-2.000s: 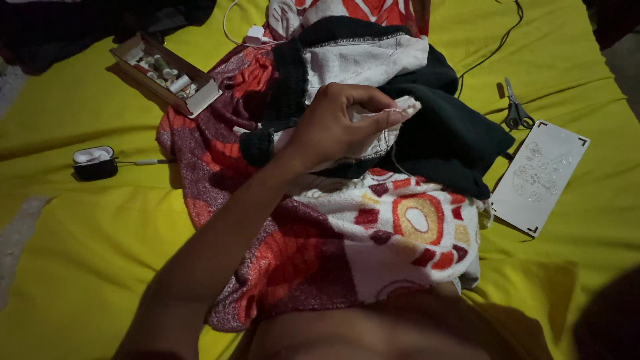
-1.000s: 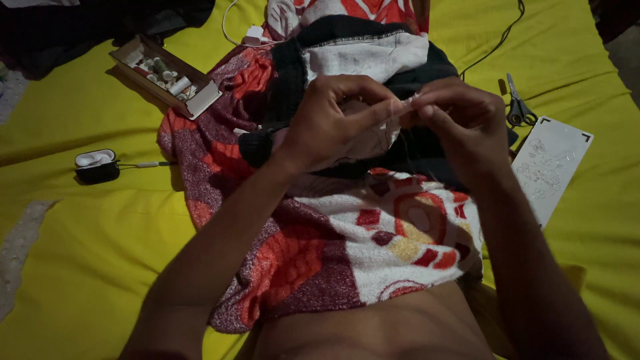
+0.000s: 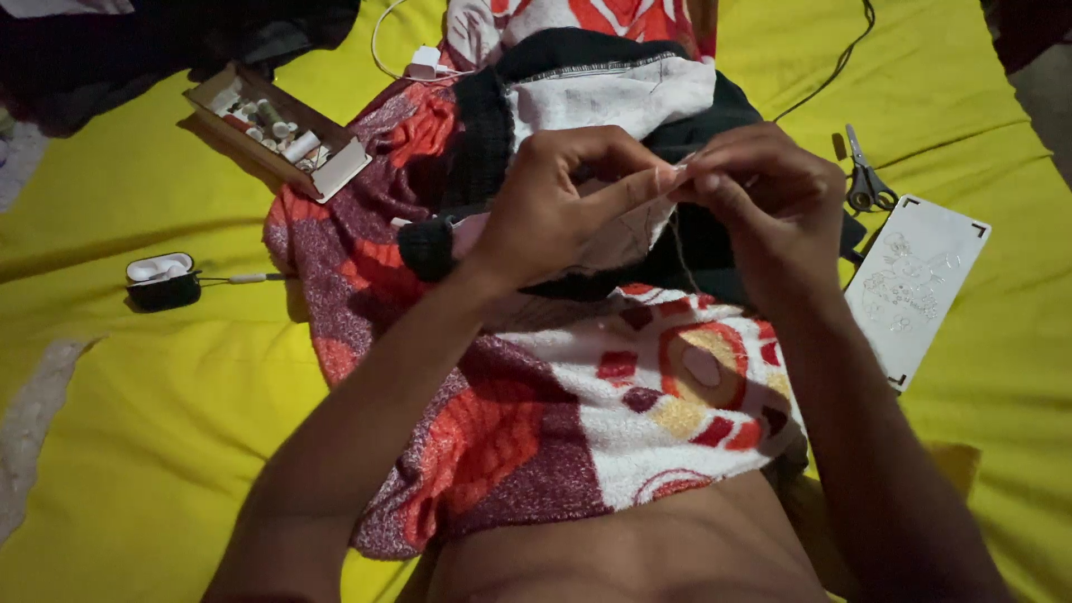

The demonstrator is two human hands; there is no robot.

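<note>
A dark garment (image 3: pixel 473 134) with white lining (image 3: pixel 615 92) lies over a patterned red, maroon and white towel (image 3: pixel 502 435) on my lap. My left hand (image 3: pixel 578 193) pinches an edge of the white fabric between thumb and fingertips. My right hand (image 3: pixel 770 197) meets it there, thumb and forefinger closed on the same small bit of fabric. A pale thread (image 3: pixel 685 251) hangs below the fingertips. Whether a needle is between the fingers cannot be seen.
On the yellow sheet (image 3: pixel 167 402) lie an open box of thread spools (image 3: pixel 276 134), an open earbud case (image 3: pixel 163 282) on a cable, a white charger (image 3: pixel 425 63), scissors (image 3: pixel 867 180), a white lid with line drawings (image 3: pixel 917 289) and a dark cord (image 3: pixel 829 75).
My right hand, out of view two seconds ago, has come in from the right to the fabric at my left fingertips. My left hand keeps its pinch in about the same place.
</note>
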